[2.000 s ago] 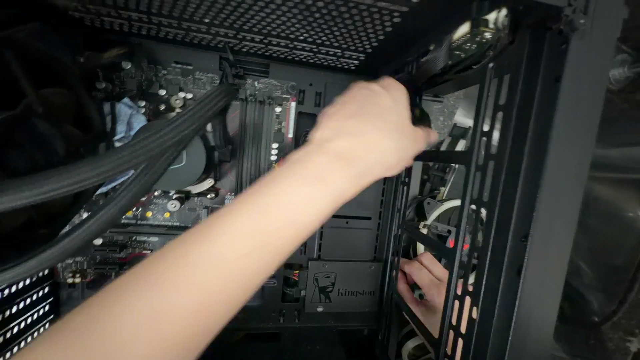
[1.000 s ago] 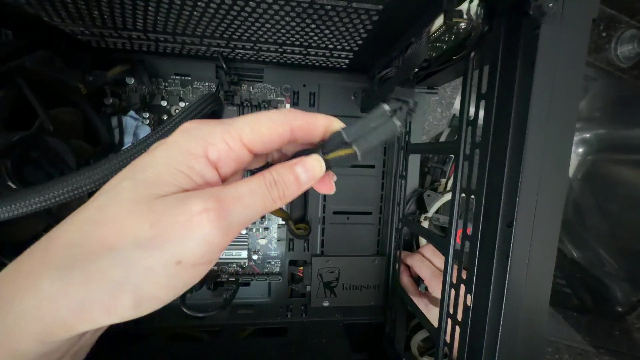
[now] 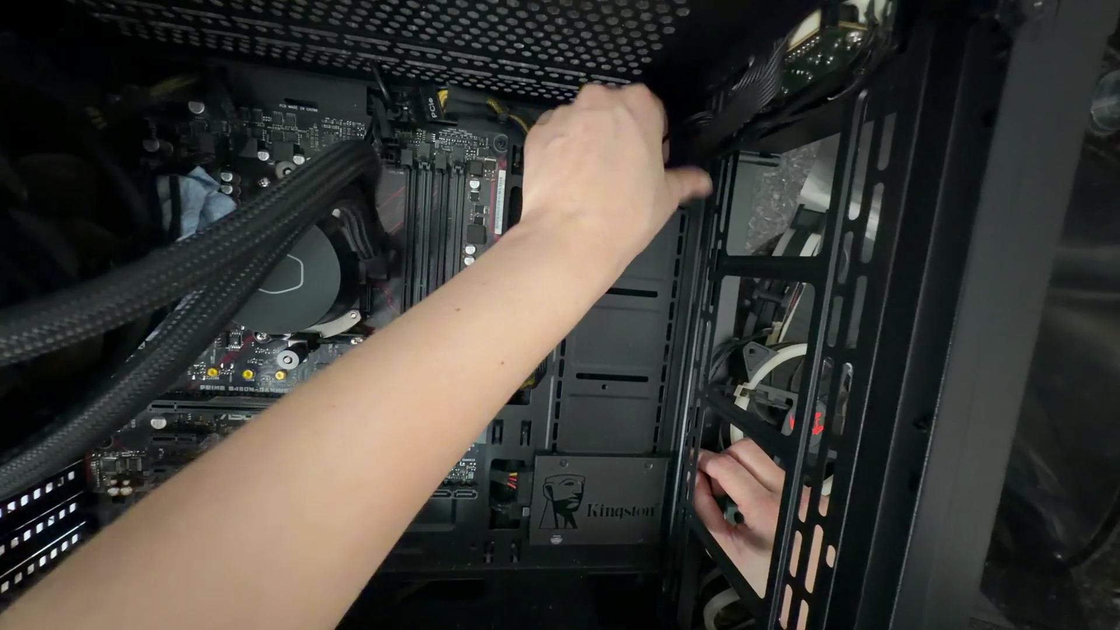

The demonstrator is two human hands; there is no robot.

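My left hand [image 3: 599,166] reaches across the computer case to the upper right of the motherboard [image 3: 477,206]. Its back faces the camera and hides most fingers, so a grip cannot be seen. The thumb points right. A black power connector marked PCIe [image 3: 433,107] lies left of the hand at the board's top edge. Behind the slotted frame, my right hand [image 3: 744,494] has its fingers curled about a small dark object [image 3: 732,511], only partly visible. A Kingston solid-state drive [image 3: 599,500] is mounted to the left of that hand.
Thick black sleeved tubes [image 3: 201,254] cross the left side, passing over the round pump block [image 3: 293,284]. The perforated panel [image 3: 490,31] runs along the top. Black frame bars [image 3: 774,269] and pale cables [image 3: 779,360] lie at the right, close to my right hand.
A second ago my left hand held a black cable connector in mid-view. It has since moved up and to the right, its fingers now hidden. My right hand stays behind the frame.
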